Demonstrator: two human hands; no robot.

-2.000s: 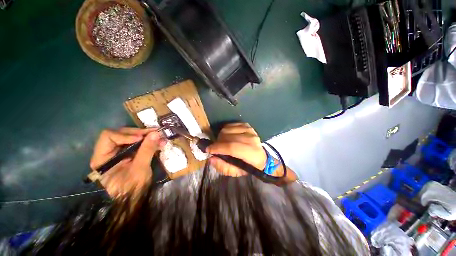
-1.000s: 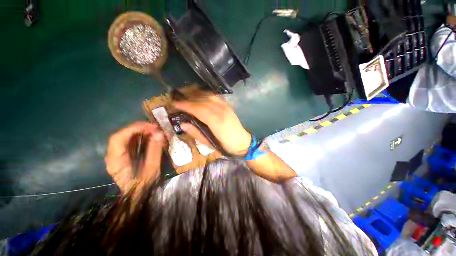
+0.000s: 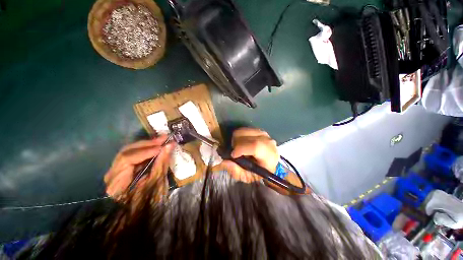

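A small black electronic module (image 3: 182,130) lies on the brown work board (image 3: 209,104) between white pads (image 3: 193,116). My right hand (image 3: 254,152) holds the soldering iron (image 3: 243,161), its thin metal tip pointing left at the module. The iron's black cable loops over my right wrist, where a blue strap shows. My left hand (image 3: 139,165) pinches a slim metal tool, which looks like tweezers (image 3: 144,170), with its point at the module's lower left. Hair hides the lower edge of the board and part of both hands.
The parts bowl (image 3: 96,30) of tiny silver pieces stands at the upper left. A large black flanged frame (image 3: 228,43) lies beside it. A black soldering station (image 3: 355,58) and white tissue (image 3: 324,44) are at the upper right. A thin pale wire crosses from the left edge.
My right hand has moved back to the right of the module and now holds the iron. My left hand's tool now reaches the module. The view has shifted slightly.
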